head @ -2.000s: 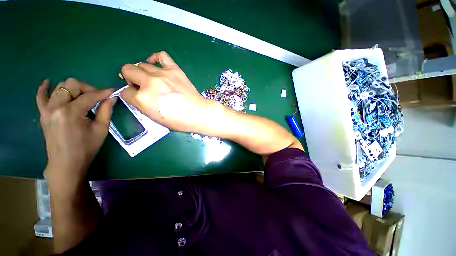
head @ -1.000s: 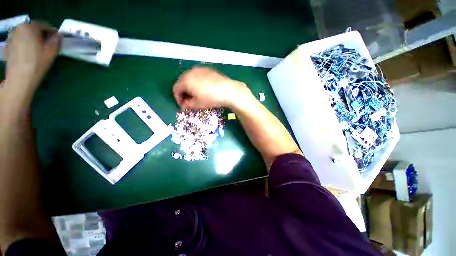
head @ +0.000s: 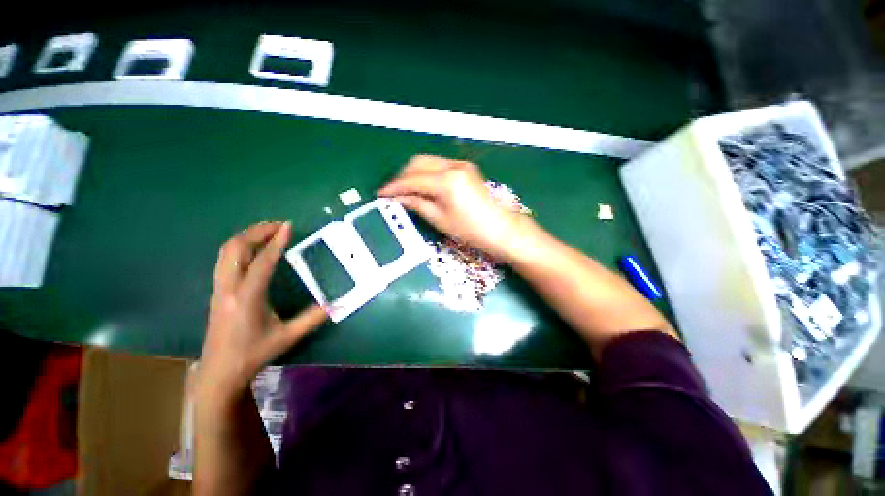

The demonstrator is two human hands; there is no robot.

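Note:
Two white front housings [head: 342, 235] lie side by side on the green surface, at a tilt, their rectangular openings showing green. My left hand [head: 254, 300] is at the left housing, thumb at its lower corner and fingers spread near its upper left corner. My right hand [head: 442, 199] has its fingertips at the upper corner of the right housing; whether it pinches a small part is hidden. A loose heap of tiny shiny metal contacts [head: 466, 276] lies right of the housings, partly under my right wrist.
Single housings [head: 292, 60] stand beyond the white strip [head: 408, 113]. Stacked housings [head: 34, 160] are at far left. A foam box [head: 701, 242] of wired boards is at right, with a blue cylinder [head: 640, 277] beside it. A small white square [head: 349, 197] lies above the housings.
My left hand has come back from the white strip, where it was at a housing, to the pair. My right hand has moved from above the heap to the right housing.

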